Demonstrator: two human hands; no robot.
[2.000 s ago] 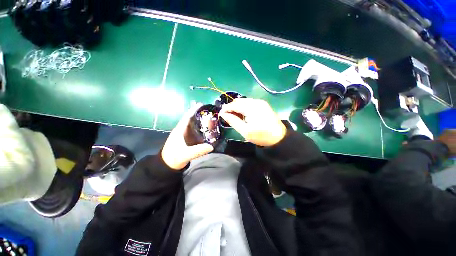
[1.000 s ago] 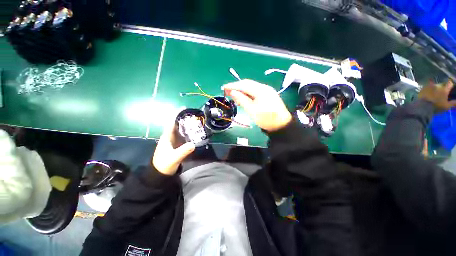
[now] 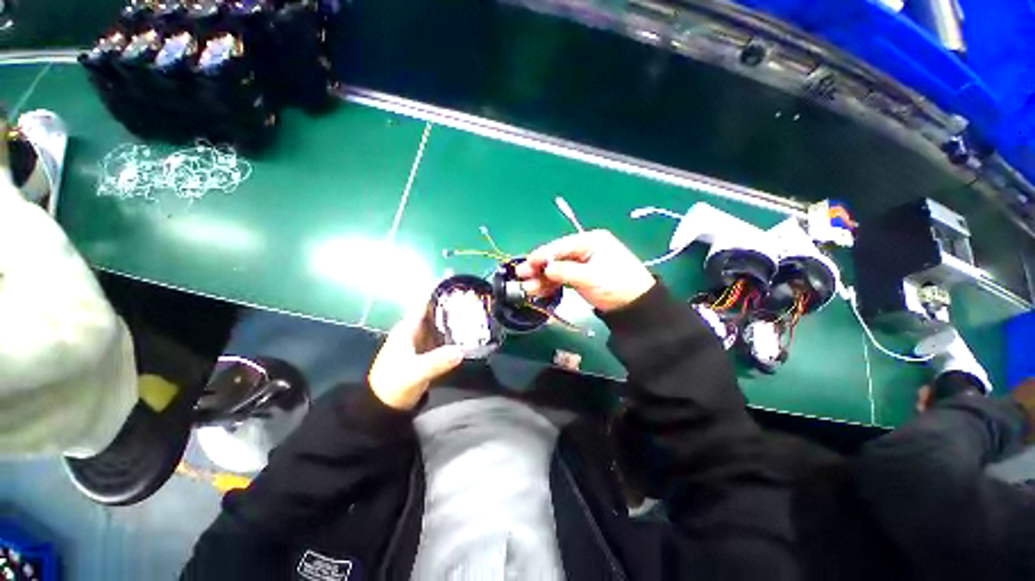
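Note:
My left hand (image 3: pixel 406 361) holds a round black lens module (image 3: pixel 465 316) with its silver-white face up, near the bench's front edge. Touching or very close on its right is the black base cup (image 3: pixel 531 297) of a camera housing, with thin yellow, orange and red wires (image 3: pixel 482 250) sticking out. My right hand (image 3: pixel 592 268) is over the cup, its thumb and fingertips pinched together at the cup's opening. Whether a wire is between the fingertips is too small to tell. The housing body is mostly hidden under my right hand. Its white cord end (image 3: pixel 568 212) shows beyond the hand.
Two wired white housings (image 3: pixel 726 233) with hanging modules lie right, beside a small coloured box (image 3: pixel 832 221) and a black fixture (image 3: pixel 914 267). Stacked modules (image 3: pixel 187 68) and tangled clear loops (image 3: pixel 170 170) are left. Another person's sleeve (image 3: pixel 57 329) is left; a dark sleeve (image 3: pixel 953 465) is right.
My right hand has gone from the cup to above its upper rim, then back down to the opening. The module in my left hand has turned silver face up. The neighbour's right-side arm has moved.

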